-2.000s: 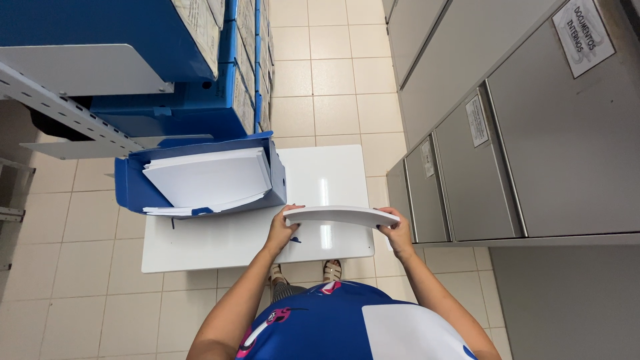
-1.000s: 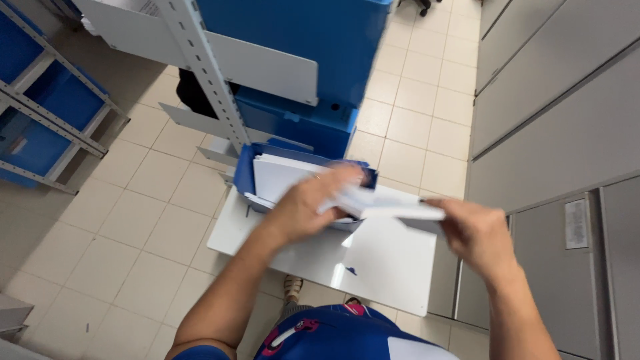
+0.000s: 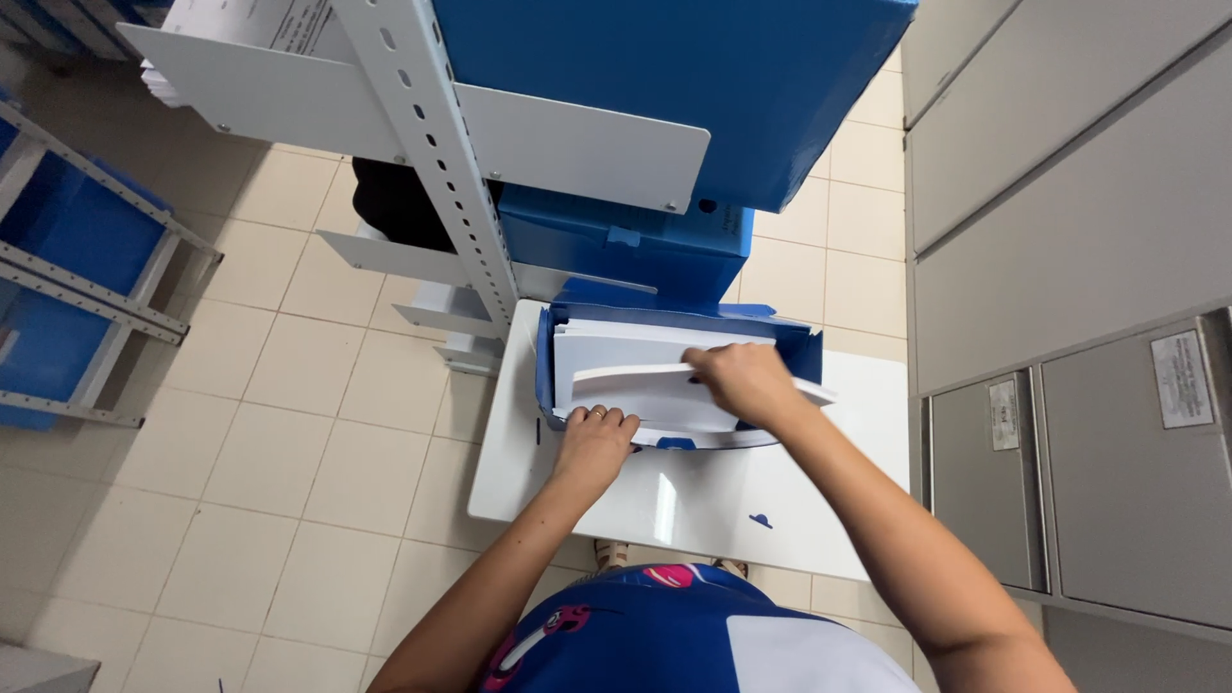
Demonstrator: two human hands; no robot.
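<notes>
A blue archive box (image 3: 545, 371), its top side open, lies on a white table (image 3: 818, 500) and holds white papers (image 3: 654, 336). My right hand (image 3: 746, 380) grips the upper edge of a curved stack of paper (image 3: 626, 385), which is partly inside the box and pokes past its right end. At the near left edge of the box rests my left hand (image 3: 599, 438), a ring on one finger, its fingertips over the rim; whether it also pinches paper cannot be told. A small blue piece (image 3: 760, 521) lies on the table near its front edge.
White metal shelving (image 3: 433, 144) with large blue boxes (image 3: 664, 58) stands just beyond the table, its side plates jutting out. Grey metal cabinets (image 3: 1136, 462) line the right side. At the far left is another rack (image 3: 96, 289) with blue boxes.
Two seconds ago both hands held the paper stack in front of the box, over the table. Now the stack is partly in the box, and my left hand is at the box's near edge.
</notes>
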